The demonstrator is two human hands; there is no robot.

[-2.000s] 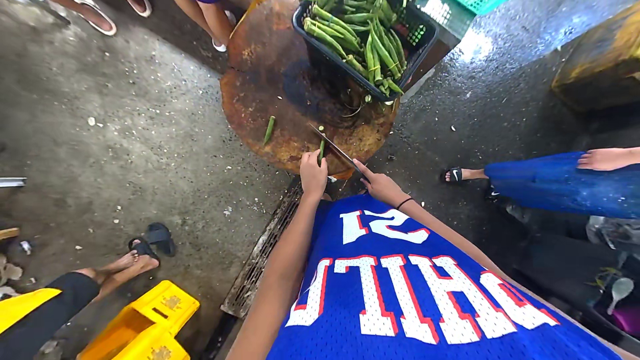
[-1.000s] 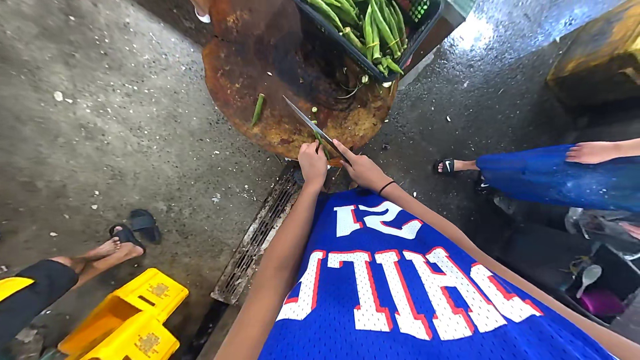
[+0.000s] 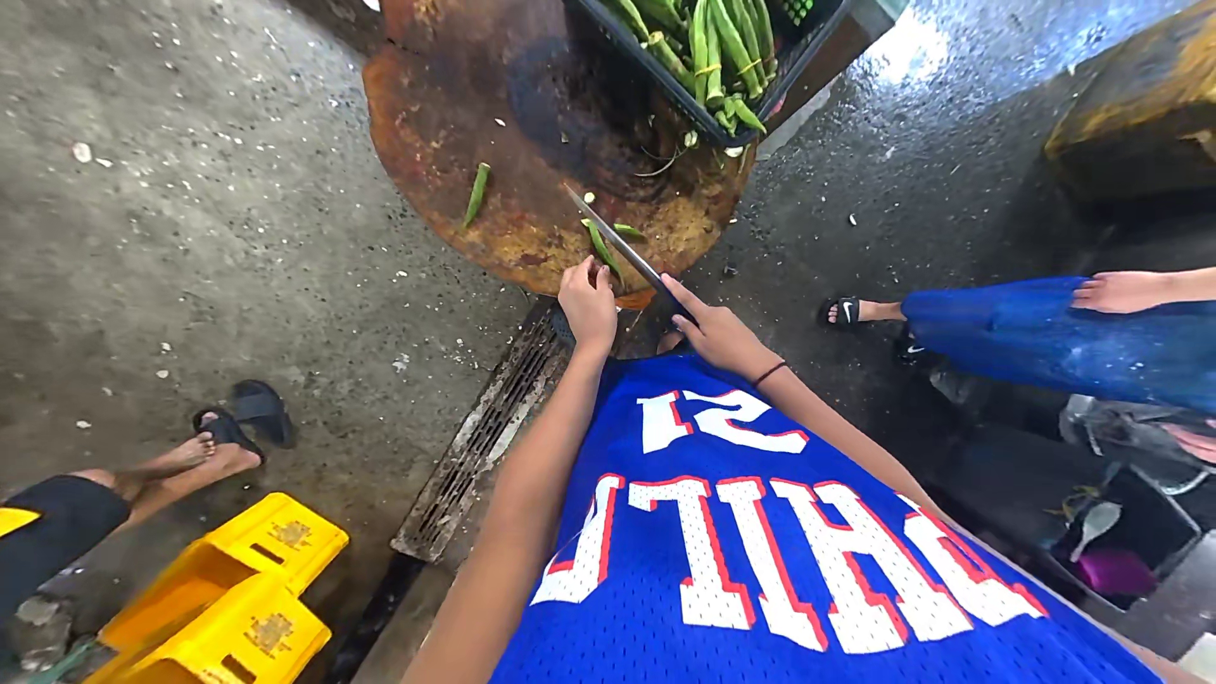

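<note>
A round, stained wooden chopping block [image 3: 432, 142] stands before me. My right hand [image 3: 717, 328] grips a knife [image 3: 622, 245] by its dark handle, the blade pointing up and left over the block. Just left of the blade lies a green pod piece [image 3: 600, 245], with my left hand [image 3: 589, 302] at its near end; whether the fingers pinch it is unclear. A smaller green piece [image 3: 628, 231] lies right of the blade, and a pale round slice [image 3: 589, 198] near its tip. Another pod piece [image 3: 477, 195] rests farther left.
A black plastic crate [image 3: 655, 71] of green pods, apparently okra, sits at the block's far right edge. Yellow plastic containers [image 3: 275, 541] and a metal floor grate [image 3: 484, 427] are at lower left. People stand on both sides, one in a blue apron [image 3: 1007, 328].
My left fingers have loosened around the green pod, more of which now shows beside the blade. The knife remains in my right hand.
</note>
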